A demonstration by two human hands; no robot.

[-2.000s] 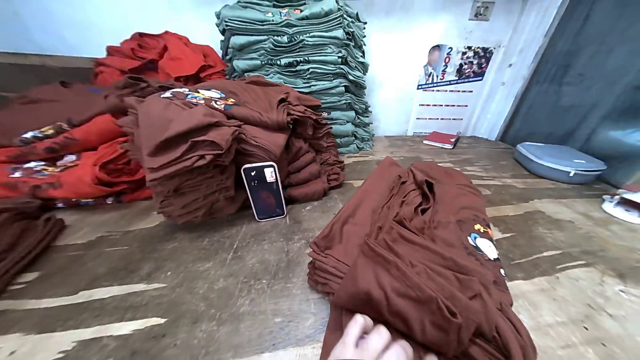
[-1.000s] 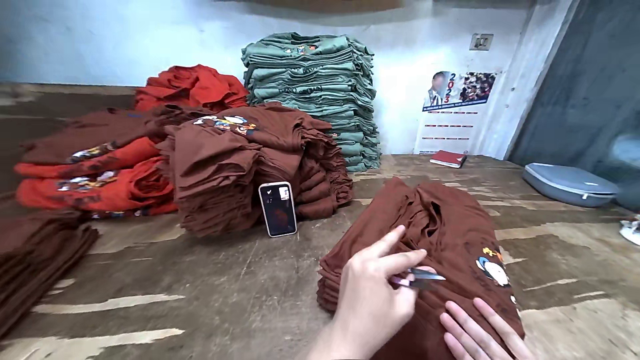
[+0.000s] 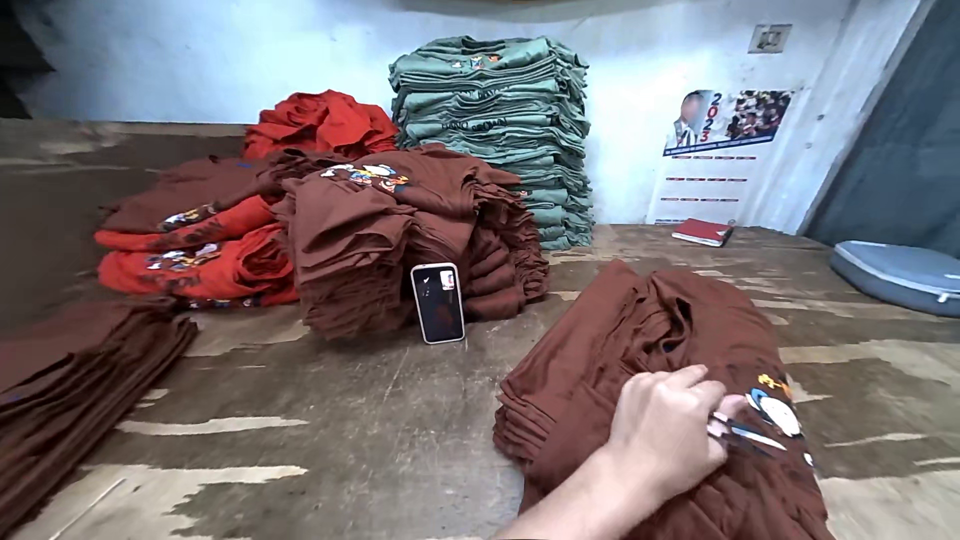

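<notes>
A stack of folded brown shirts (image 3: 570,382) lies on the wooden table, its top shirt rumpled around the neck opening and bearing a colourful print (image 3: 776,412) at the right. Over that top shirt, my left hand (image 3: 667,424) reaches in from the bottom edge, fingers curled around small scissors (image 3: 754,435). Their metal blades point right, just beside the print. Part of the handle is hidden by the fingers. My right hand is out of view.
Behind stand a brown shirt pile (image 3: 352,247), a tall green shirt stack (image 3: 491,135) and red shirts (image 3: 225,262). A phone (image 3: 439,304) leans on the brown pile. More brown cloth (image 3: 82,360) lies left; a red booklet (image 3: 703,232) and grey case (image 3: 900,274) sit right.
The right hand, flat on the shirt a second ago, has left the view. My left hand with the scissors has moved right, closer to the print.
</notes>
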